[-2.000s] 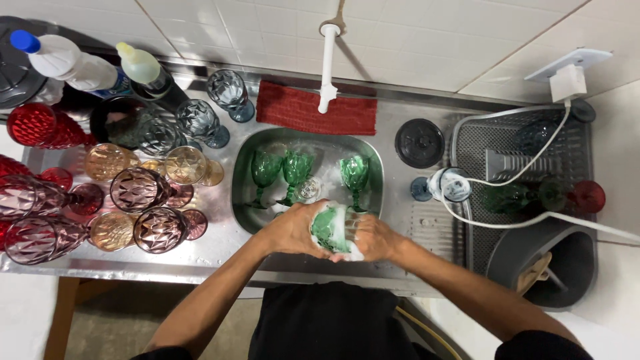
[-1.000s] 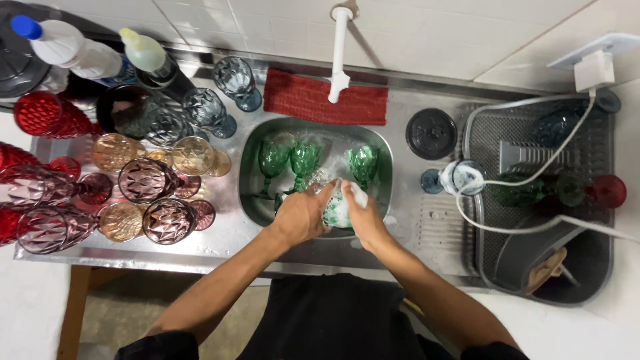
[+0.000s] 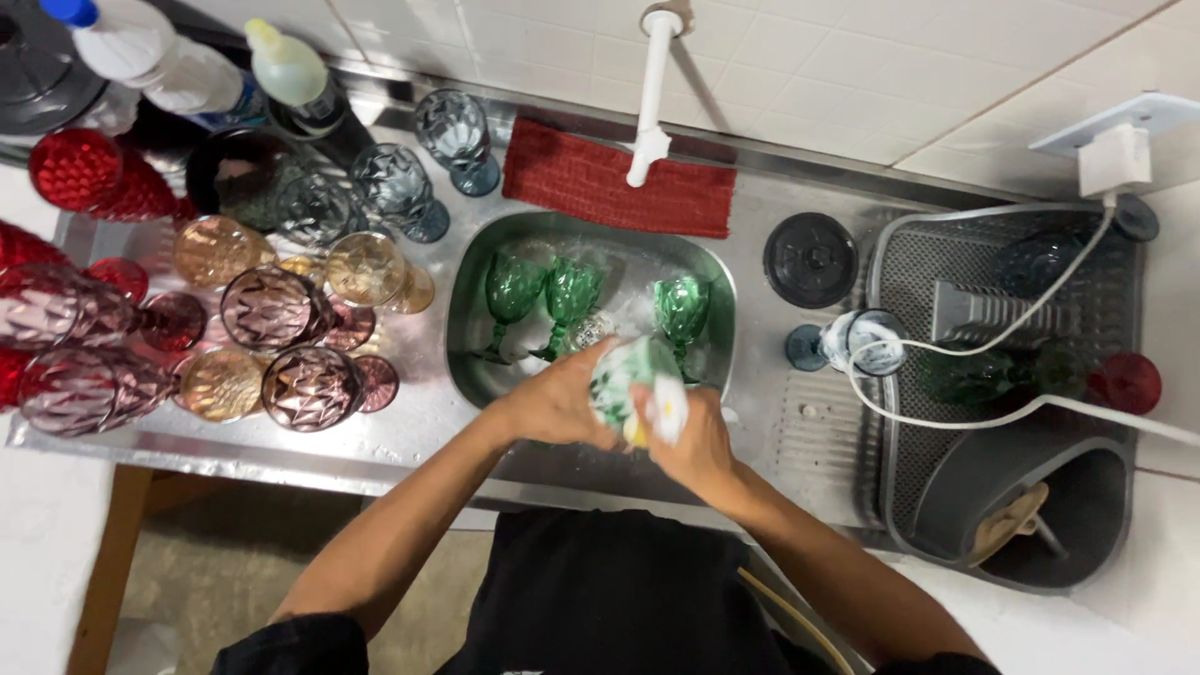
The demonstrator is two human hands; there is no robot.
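Observation:
My left hand [image 3: 562, 398] is closed around a green glass goblet [image 3: 626, 380] coated in suds, held over the front of the steel sink basin [image 3: 459, 361]. A soapy sponge [image 3: 667, 410], white with foam and with some yellow showing, is gripped in my right hand [image 3: 696, 445] against that goblet; my fingers partly hide both. Behind my hands, inside the basin, lie more green goblets: one at the left [image 3: 514, 289], one beside it [image 3: 572, 291] and one at the right [image 3: 682, 307]. Foam lies around them near the drain strainer [image 3: 592, 328].
Pink, amber, red and grey-blue goblets [image 3: 281, 309] crowd the left counter, with bottles [image 3: 291, 75] behind. A white faucet [image 3: 653, 103] overhangs a red cloth [image 3: 619, 187]. To the right are a black lid [image 3: 811, 260], a foamy goblet [image 3: 862, 342], a dish rack [image 3: 900, 469] and a white cable [image 3: 994, 424].
The foamy goblet and sponge are higher and more in view than a second ago, when my hands were lower over the basin. Both hands still hold them. The goblets lying in the sink have not plainly moved.

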